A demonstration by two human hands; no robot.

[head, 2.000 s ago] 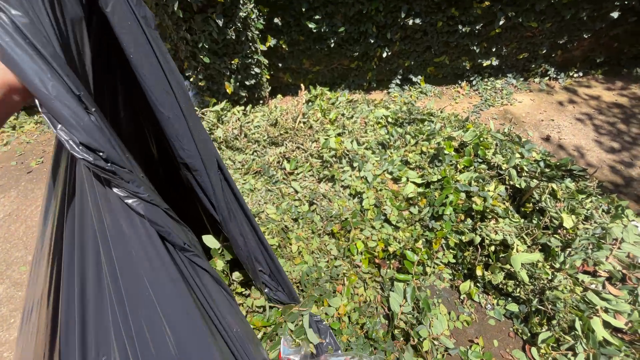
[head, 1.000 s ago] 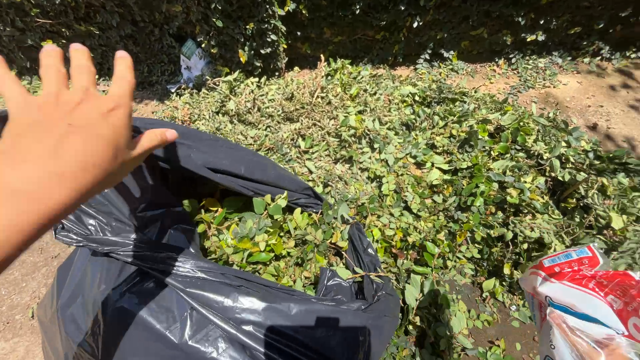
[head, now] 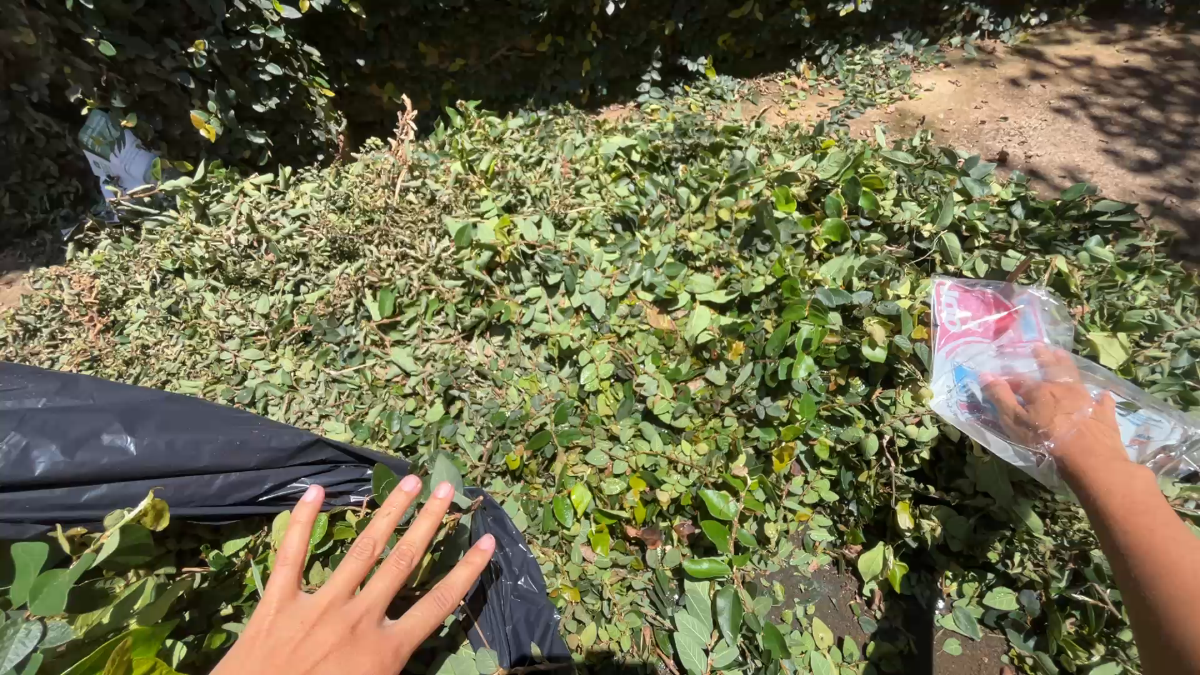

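Observation:
My left hand (head: 352, 595), fingers spread, is at the mouth of a black plastic bag (head: 169, 441) in the lower left, over leafy clippings (head: 103, 600) inside the bag. It grips nothing. On the right, my right hand (head: 1055, 408) is inside a clear plastic bag with red, white and blue print (head: 975, 342), which covers the fingers and lies against a large heap of cut leafy stems (head: 600, 309). Whether its fingers grip any stems through the plastic cannot be told.
A leafy hedge (head: 525, 56) runs along the back. At the far left a white and green printed packet (head: 122, 159) lies by the hedge. Bare dirt ground (head: 1059, 103) with shadows is at the upper right. Dark soil (head: 816, 600) shows at the heap's near edge.
My left hand has come down from above the black bag to its mouth. The printed plastic bag has moved up onto the heap at the right. The black bag's opening, raised two seconds ago, now lies lower.

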